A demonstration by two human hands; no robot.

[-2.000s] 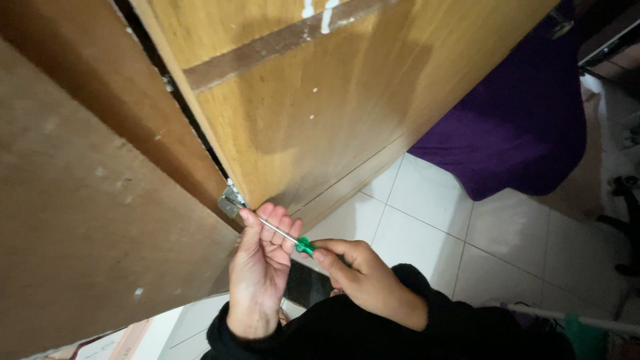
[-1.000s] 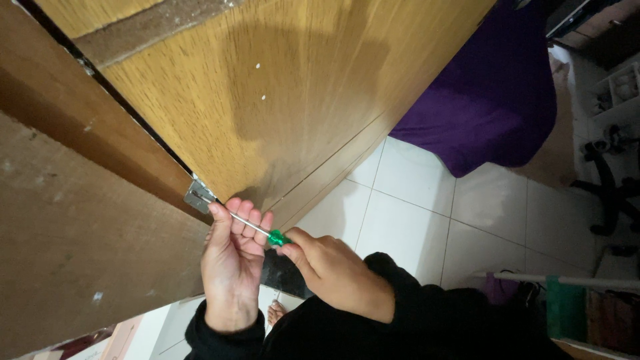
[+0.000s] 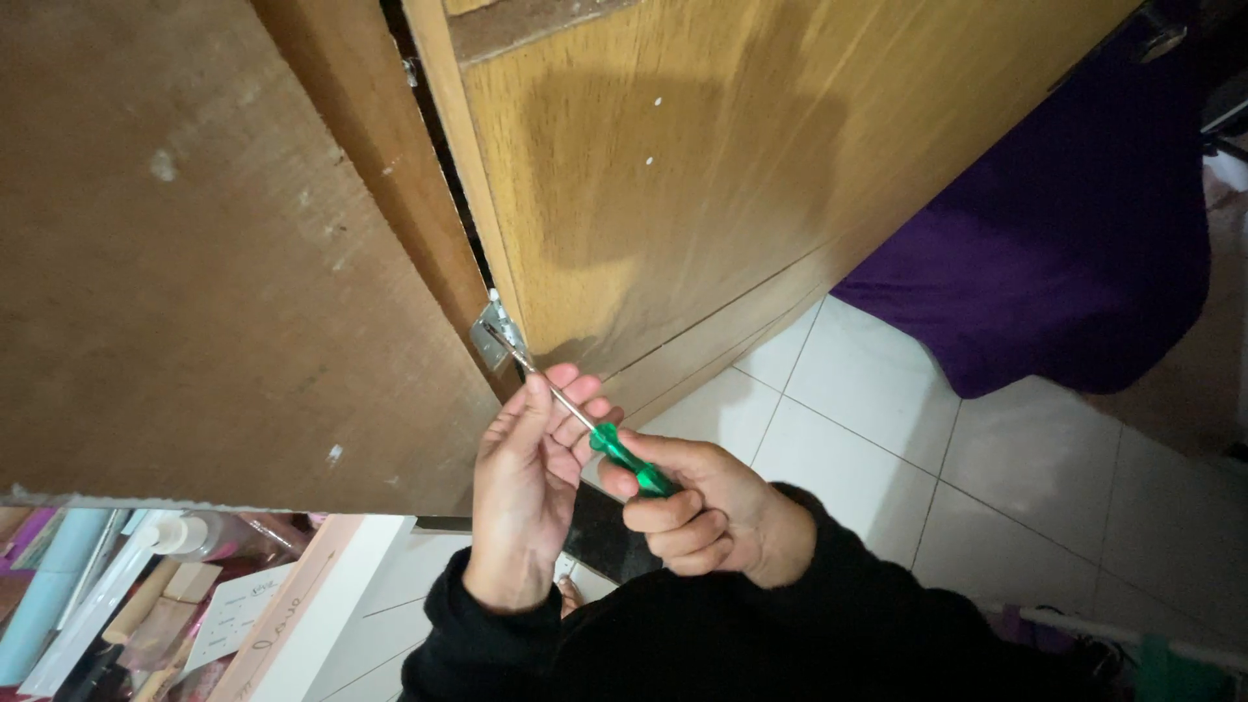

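A screwdriver with a green handle point(image 3: 632, 458) and a thin metal shaft points up and left to a metal hinge point(image 3: 499, 331) at the edge of a wooden door point(image 3: 682, 195). My right hand point(image 3: 712, 507) is wrapped round the handle. The thumb and fingers of my left hand point(image 3: 531, 468) steady the shaft near the hinge. The shaft's tip meets the hinge plate on the brown wooden frame point(image 3: 409, 205); whether it sits in a screw cannot be told.
A brown wooden panel point(image 3: 195, 292) fills the left side. Below it, an open drawer point(image 3: 317, 604) holds bottles, tubes and other small items. Purple cloth point(image 3: 1053, 253) hangs behind the door at the right, above white floor tiles point(image 3: 848, 458). A bare foot shows below my hands.
The right hand's fingers now wrap further round the green handle than a second ago. The left hand stays at the shaft by the hinge. The view has shifted, showing more of the drawer.
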